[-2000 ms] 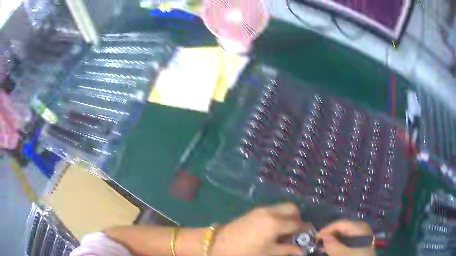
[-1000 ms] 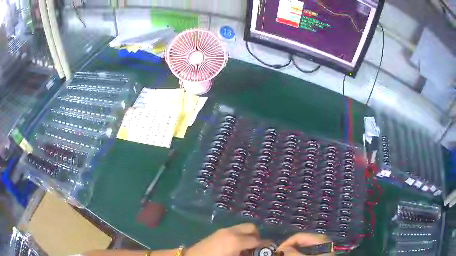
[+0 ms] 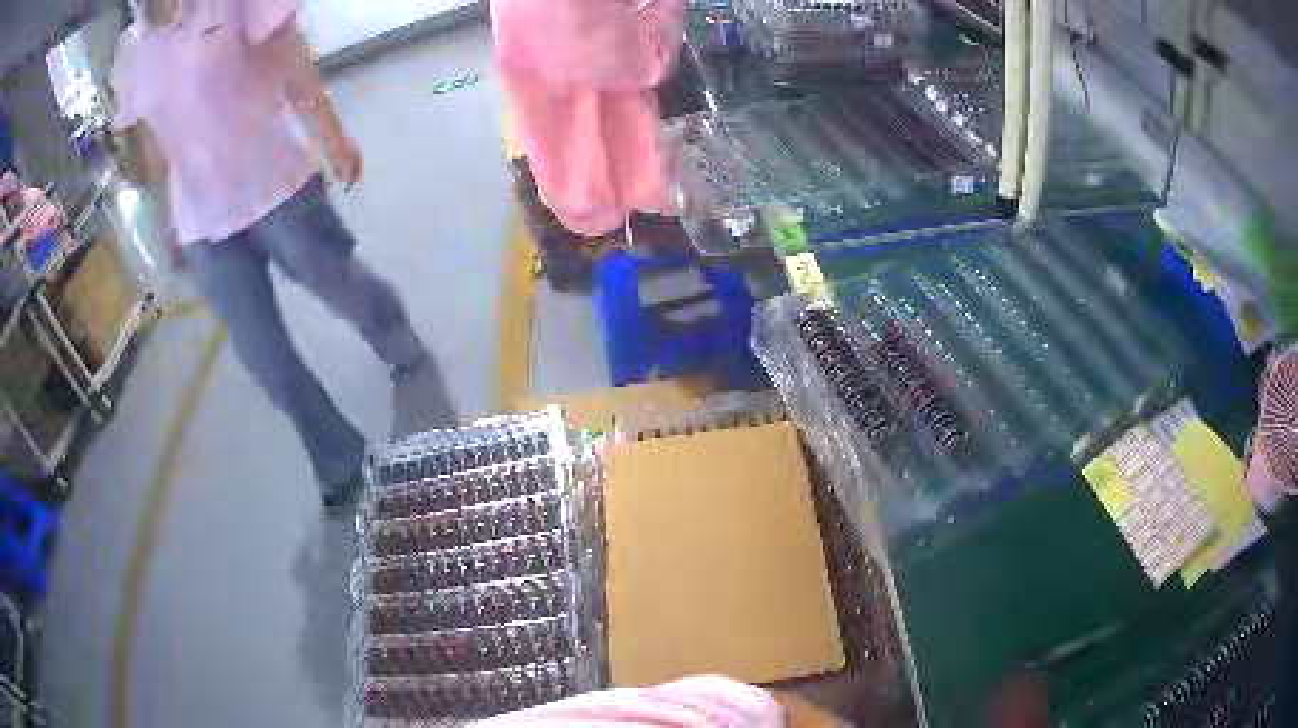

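Note:
No hand shows; only a pink sleeve (image 3: pixel 669 704) is at the bottom edge, with a bit of forearm beside it. Nearest in front is a brown cardboard sheet (image 3: pixel 719 562). Left of it stands a stack of clear blister trays (image 3: pixel 470 569) with rows of small dark parts. On the green bench, a clear side blister tray (image 3: pixel 996 356) has dark parts in two rows at its left. A corner of the main tray (image 3: pixel 1217 676) with dark parts shows at the lower right. Whether the hands hold anything is hidden.
A person (image 3: pixel 242 157) in a pink top is in the aisle at left. Another person in pink (image 3: pixel 584 114) sits beyond the bench. A blue crate (image 3: pixel 676 316) is on the floor. The label sheet (image 3: pixel 1156 498) and part of the pink fan (image 3: pixel 1277 420) are at right.
The view has swung left to the aisle and tray stack. Both hands, the component, the black-handled probe and the monitor have left the picture. The main tray is mostly out of view.

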